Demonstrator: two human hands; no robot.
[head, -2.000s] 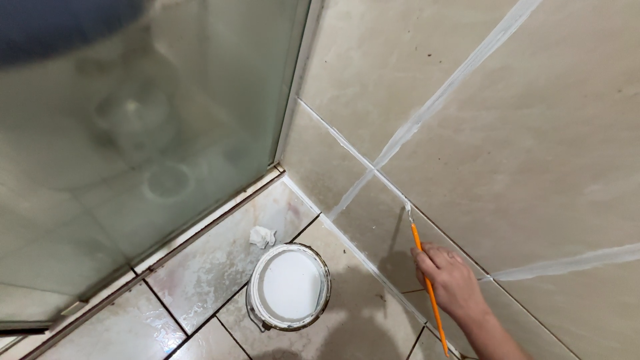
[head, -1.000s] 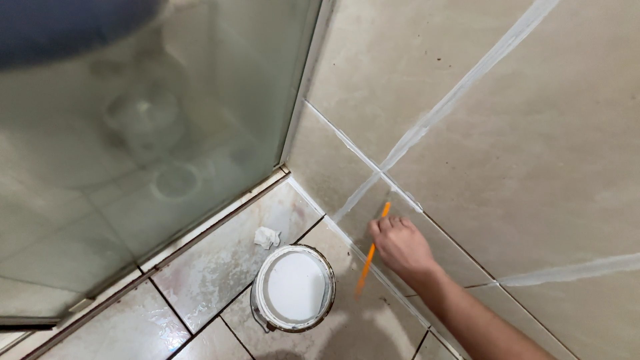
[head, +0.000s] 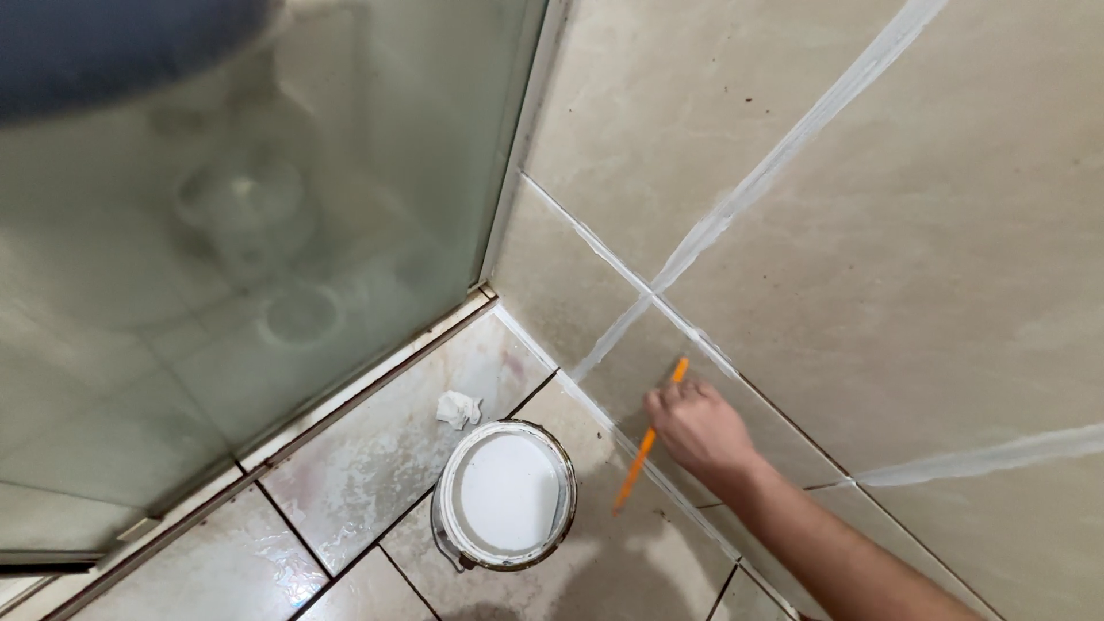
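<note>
My right hand (head: 700, 427) grips a thin paintbrush with an orange handle (head: 636, 470), close to the tiled wall at the lower right. The brush's upper end is near a wall joint (head: 707, 345) coated in white paint; whether the bristles touch the wall cannot be told. Left of the hand, on the floor, stands a round metal can (head: 565, 526) with white paint (head: 509, 490) in it and a wire handle at its side. A crumpled white scrap (head: 458, 409) lies just behind the can. My left hand is out of view.
A glass shower panel (head: 388, 172) fills the left side, set in a metal track (head: 362, 392) along the floor. Beige wall tiles (head: 906, 302) meet the floor tiles (head: 345, 457) at a white-painted corner joint. More white paint crosses the wall, and dark joints run between tiles.
The white paint on the diagonal wall joint reaches further down to the right than two seconds ago. My right hand has moved a little away from the joint with the brush still held.
</note>
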